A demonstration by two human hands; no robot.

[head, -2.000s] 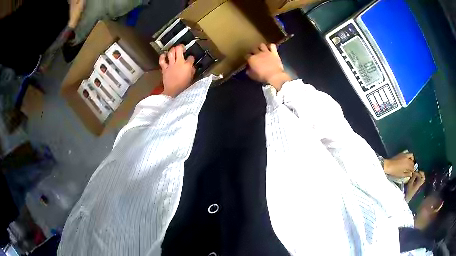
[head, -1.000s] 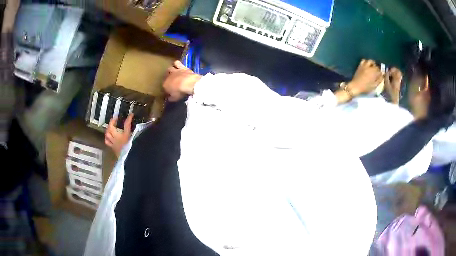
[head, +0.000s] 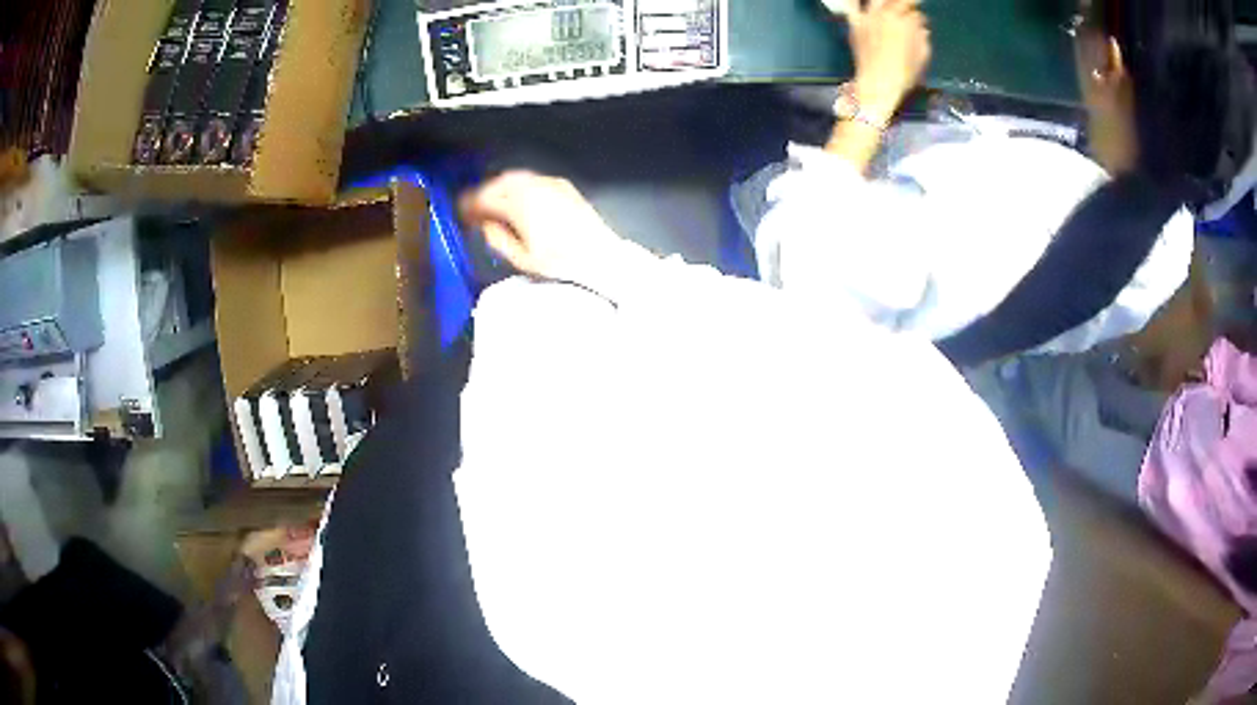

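Observation:
An open brown carton (head: pixel 345 296) stands left of my body, with a row of black boxes with white edges (head: pixel 306 427) in its lower part. My right hand (head: pixel 531 227) is blurred, to the right of the carton and not touching it; it looks empty. My left sleeve reaches down to a lower carton (head: pixel 207 558) with white-faced boxes (head: pixel 276 599). A blurred pinkish patch there may be my left hand, but its grip cannot be told.
A supply carton (head: pixel 301 152) with dark packs (head: pixel 207 83) is at the top left. A scale (head: pixel 545 53) sits on the green bench (head: pixel 786 48). A blue stool (head: pixel 448 262) is beside the open carton. A person in white (head: pixel 882 227) works at the right. Grey-white boxes (head: pixel 69 331) are at far left.
The view has turned, bringing the supply carton into sight. My right hand has left the open carton's edge. My left hand has left the black boxes.

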